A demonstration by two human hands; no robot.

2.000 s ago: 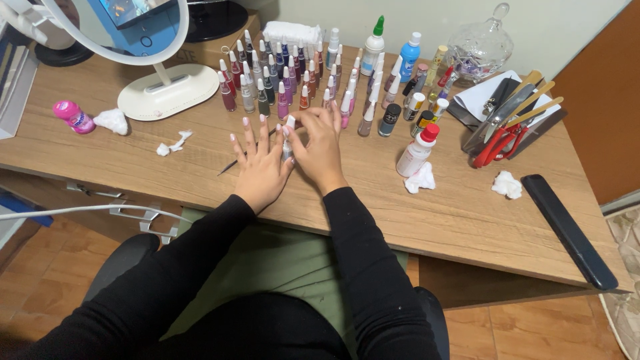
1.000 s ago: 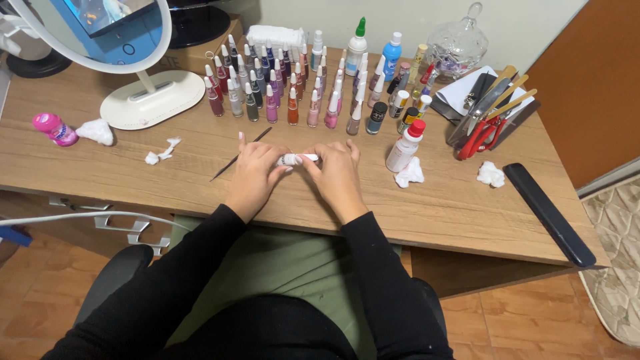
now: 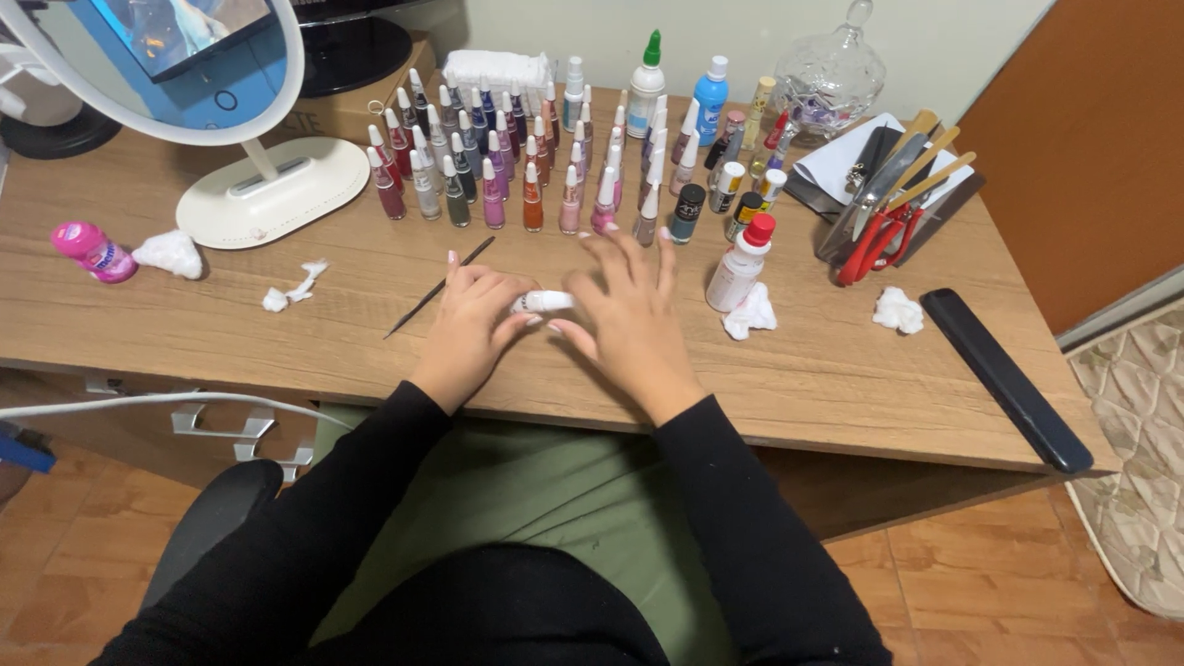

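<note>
Over the wooden desk, my left hand [image 3: 474, 324] grips a small nail polish bottle [image 3: 529, 302] that lies sideways, its white cap [image 3: 557, 300] pointing right. My right hand [image 3: 629, 310] is beside the cap with its fingers spread; whether its forefinger touches the cap is hard to tell. A thin dark stick tool [image 3: 439, 289] lies just left of my left hand. Behind both hands stand rows of nail polish bottles [image 3: 494, 194] in many colours. To the right of my right hand, a bottle with a red cap [image 3: 735, 273] stands by a cotton wad [image 3: 750, 313].
A white-framed mirror [image 3: 273, 185] and a pink bottle [image 3: 92, 252] stand at the left. Cotton pieces [image 3: 169, 253] lie about. At the right are a holder with files and red-handled pliers [image 3: 879, 242], a long black case [image 3: 1006, 379] and a lidded glass jar [image 3: 830, 79].
Two seconds ago my left hand lay flat with fingers spread. Now it holds the bottle, and my right hand's fingers have spread from around the cap since one second ago.
</note>
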